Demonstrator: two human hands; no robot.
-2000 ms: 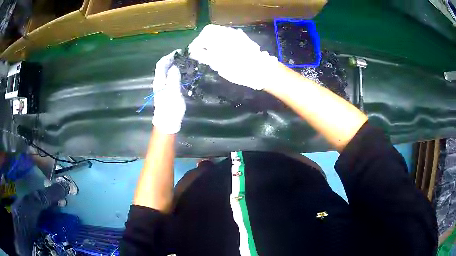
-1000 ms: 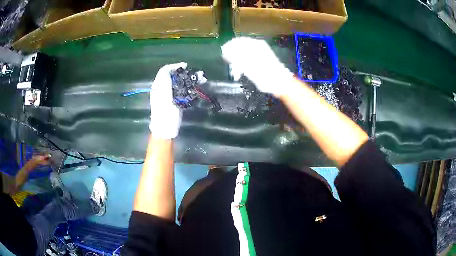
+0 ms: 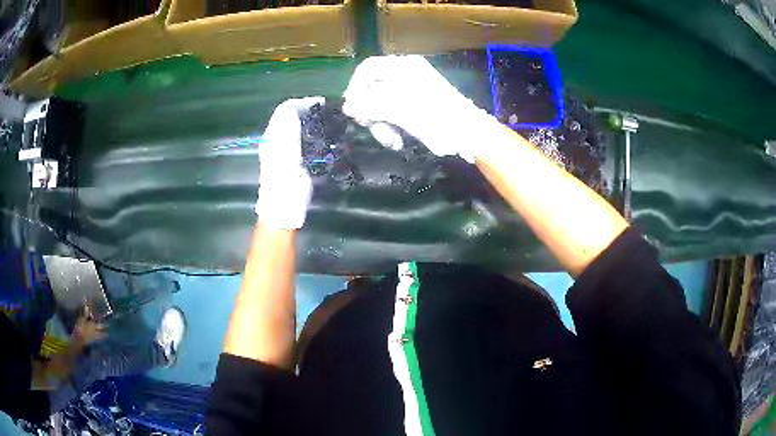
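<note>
My left hand (image 3: 285,166), in a white glove, holds a dark palm-sized workpiece (image 3: 322,136) over the green mat. Thin blue lead wires (image 3: 238,144) stick out to the left of the hand, and a bit of blue shows at the workpiece's lower side. My right hand (image 3: 413,100), also in a white glove, is just right of the workpiece with its fingers bent down. Whether it holds a small part is hidden by the blurred glove. Small black parts (image 3: 417,174) lie loose on the mat below it.
A blue-rimmed tray (image 3: 559,89) holds dark parts, with silver hardware (image 3: 544,145) beside it. A mallet (image 3: 628,157) lies at right. Cardboard boxes (image 3: 255,36) stand behind. A black-and-white device (image 3: 47,145) is at left. A seated person's hand (image 3: 88,328) shows at lower left.
Compared with a second ago, my right hand has moved left, closer to the workpiece. My left hand still holds the workpiece. The view has shifted slightly. The other person's hand has moved.
</note>
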